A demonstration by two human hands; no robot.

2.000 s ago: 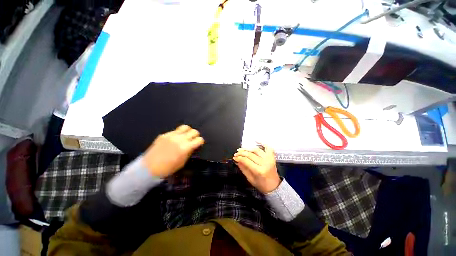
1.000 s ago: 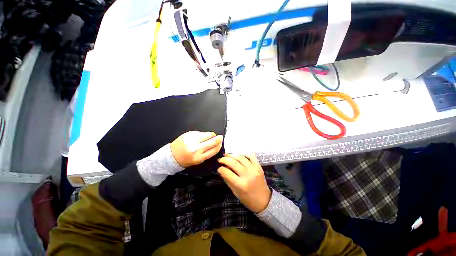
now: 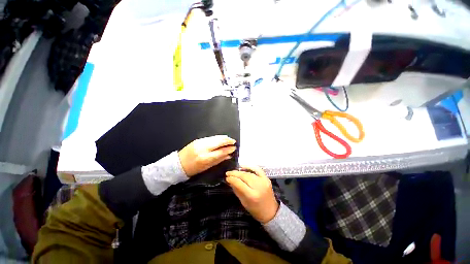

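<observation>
The black garment panel (image 3: 160, 129) lies flat on the white table, left of the needle, its upper right corner at the presser foot (image 3: 243, 88). My left hand (image 3: 207, 153) lies on the panel near its right edge, fingers together and pointing right. My right hand (image 3: 253, 192) holds the panel's lower right corner at the table's front edge, between thumb and fingers. Whether a separate strip lies along the panel's right edge cannot be told. The fabric scissors (image 3: 320, 116) lie right of the needle, with one red and one orange-yellow handle loop.
The ruler-marked front edge (image 3: 340, 168) runs right of my right hand. A dark phone-like rectangle (image 3: 322, 67) is strapped to the machine. A neon yellow tag (image 3: 178, 67) hangs left of the needle. Plaid fabric (image 3: 361, 203) and dark pieces (image 3: 427, 206) hang below the table at right.
Since the oldest frame, my left hand has moved right, close to the panel's right edge. Since one second ago, both hands remain on the panel, with my right hand slightly lower. The camera view has shifted.
</observation>
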